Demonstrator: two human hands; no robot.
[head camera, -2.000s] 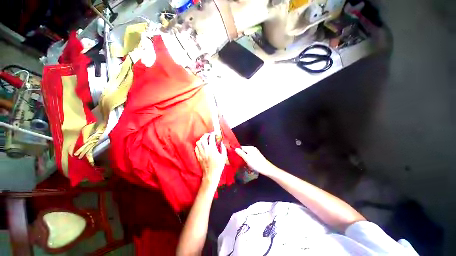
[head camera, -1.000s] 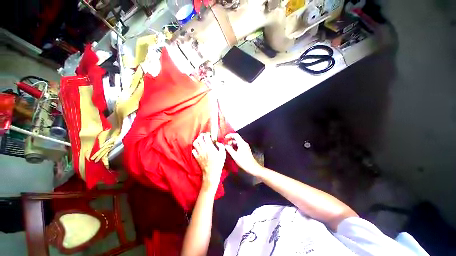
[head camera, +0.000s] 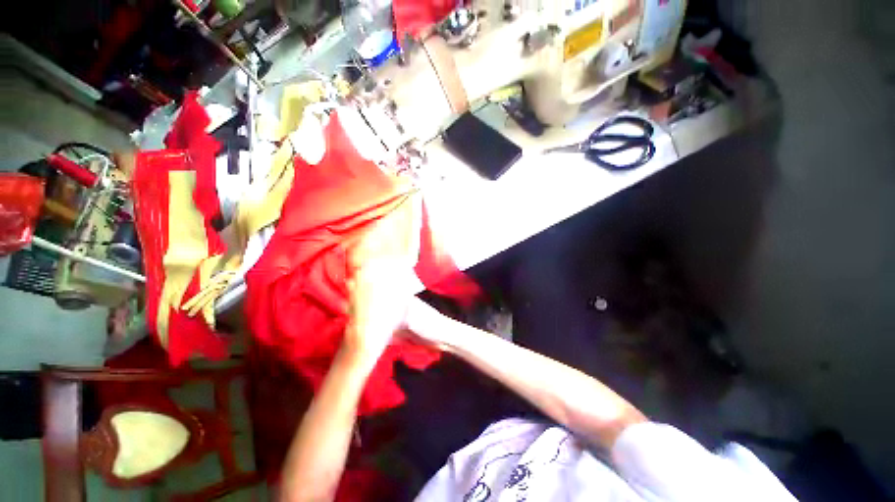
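Note:
The large red cloth (head camera: 319, 225) runs from the sewing machine's needle area down over the table's front edge. It hangs in folds. My left hand (head camera: 378, 284) is blurred and overexposed on the middle of the cloth; its fingers cannot be made out. My right hand (head camera: 420, 319) is beside and partly behind it, at the cloth's lower right part, also blurred. Whether either hand grips the cloth is not clear. A corner of the red cloth (head camera: 447, 279) sticks out to the right above my right wrist.
Black scissors (head camera: 620, 144) and a black phone (head camera: 482, 145) lie on the white table (head camera: 530, 191). The cream machine head (head camera: 589, 59) is behind them. Red and yellow-gold strips (head camera: 182, 245) hang at left. A carved wooden chair (head camera: 147, 446) is at lower left.
Both hands have moved left; my left hand is now blurred and my right hand is tucked close beside it. The cloth's lower part is bunched differently, with a corner now loose at the right.

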